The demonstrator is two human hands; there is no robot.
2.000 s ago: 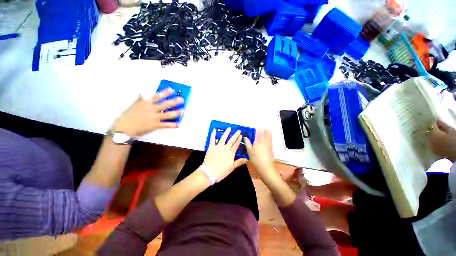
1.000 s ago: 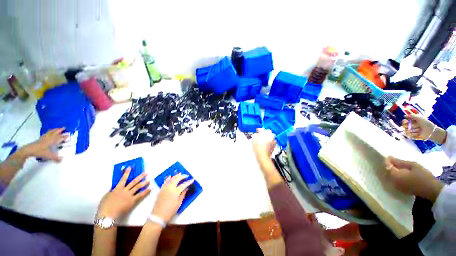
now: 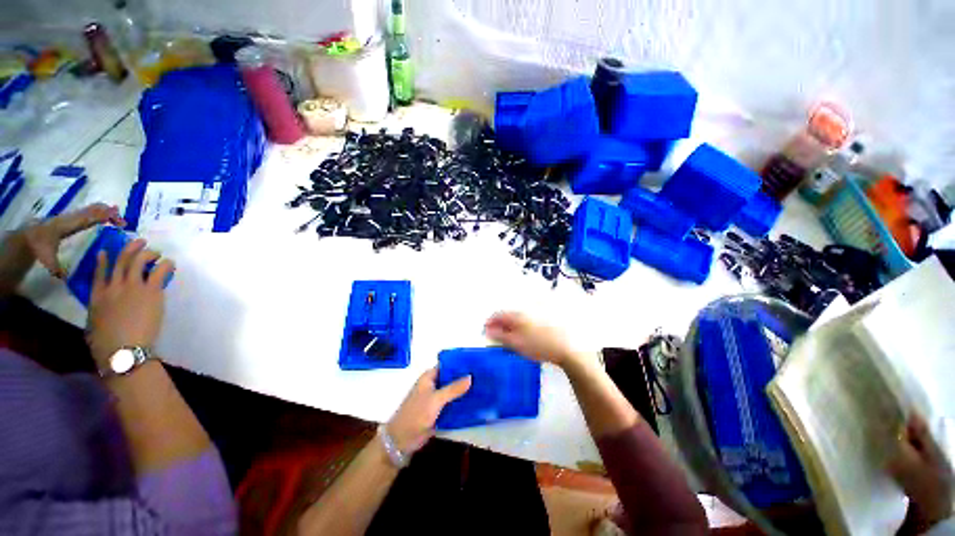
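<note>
My left hand holds an empty-looking blue moulded tray by its left edge at the table's front edge, thumb on top. My right hand is just above the tray's upper edge, fingers bent and blurred; I cannot tell if it holds anything. A filled blue tray lies on the table to the left of my left hand, with two pale plug tips and a black coil in its recess. A heap of black cables lies behind it.
Stacked blue trays stand behind on the right. A neighbour's hands hold a blue tray at left, near printed sleeves. At right are a phone, a basket and a person's open notebook.
My right hand has come back from the tray pile to the front. My left hand has left the filled tray and now holds another one. The neighbour's hands have moved left with a tray.
</note>
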